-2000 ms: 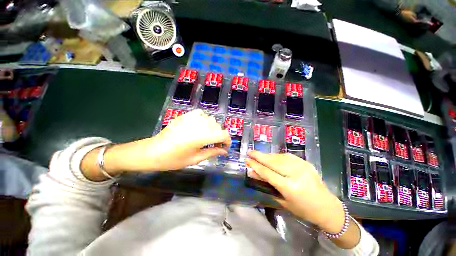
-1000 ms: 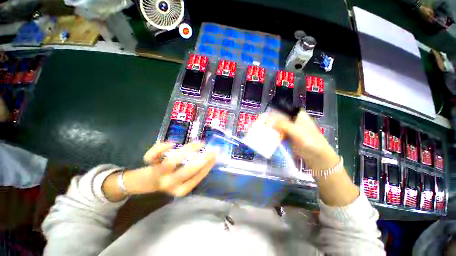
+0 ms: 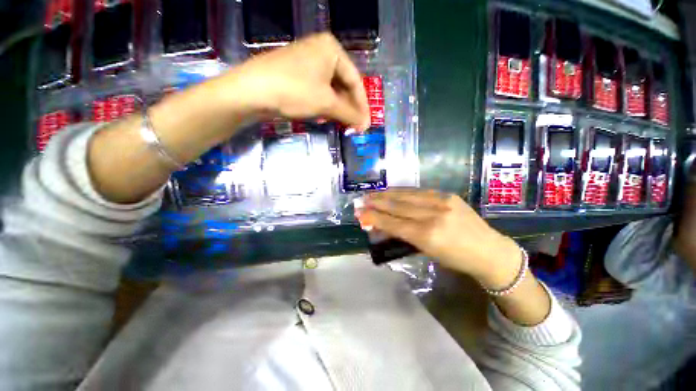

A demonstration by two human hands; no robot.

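Note:
The display module (image 3: 365, 164) at the right end of the tray's near row has clear film with blue print (image 3: 368, 147) over its black screen. My left hand (image 3: 309, 84) reaches over the clear tray (image 3: 403, 164) and pinches the film's upper edge between thumb and finger. My right hand (image 3: 431, 221) is just below this module at the tray's near edge, palm down. It holds a small dark card (image 3: 391, 249), partly hidden under the fingers. Glare covers the neighbouring module in the near row. My left forearm hides part of the tray.
A second tray (image 3: 475, 172) of red-and-black modules lies on the green mat (image 3: 450, 92) to the right. Crinkled clear film (image 3: 418, 273) hangs below my right hand. Another person's sleeve (image 3: 645, 248) is at the right edge. A blurred blue-printed sheet (image 3: 191, 233) shows at the near left.
The view has shifted down and right. My left hand has moved to the rightmost near module, where blue-printed film now lies. My right hand has lowered from above the tray to its near edge.

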